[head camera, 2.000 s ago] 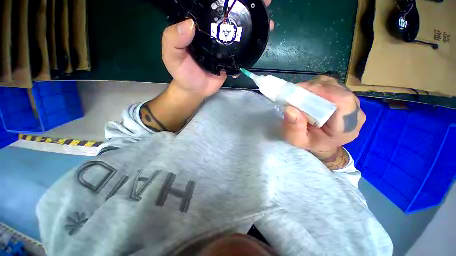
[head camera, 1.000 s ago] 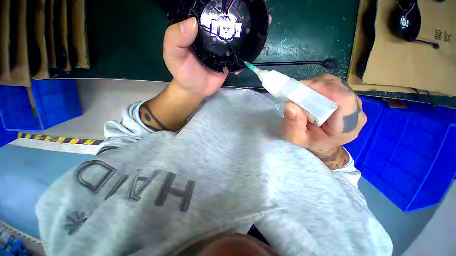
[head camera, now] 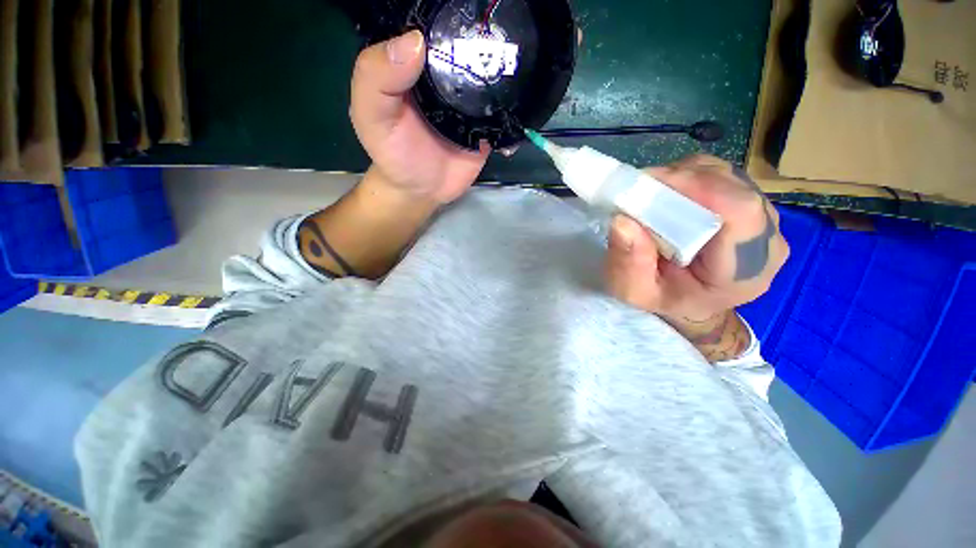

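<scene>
My left hand point(head camera: 412, 128) holds a round black ear cup point(head camera: 540, 75) at the top centre, its open side with a bright white centre part point(head camera: 487, 58) towards me. Thin red and pale wires run to that centre. My right hand point(head camera: 706, 241) holds a white glue bottle point(head camera: 640, 203). Its green tip point(head camera: 534, 138) is at the cup's lower right rim; whether it touches is hard to tell. A thin black mic boom point(head camera: 642, 131) extends right from the rim to a thicker end.
Cardboard dividers point(head camera: 91, 75) stand at the left on the dark green bench point(head camera: 268, 96). A finished ear cup point(head camera: 875, 48) with its boom lies on a cardboard sheet point(head camera: 845, 134) at the right. Blue bins point(head camera: 872, 310) are below the bench. Black parts show beyond my left hand.
The ear cup has tilted and moved slightly up, and its mic boom now shows clearly to the right. The glue tip has shifted slightly right and up along the rim.
</scene>
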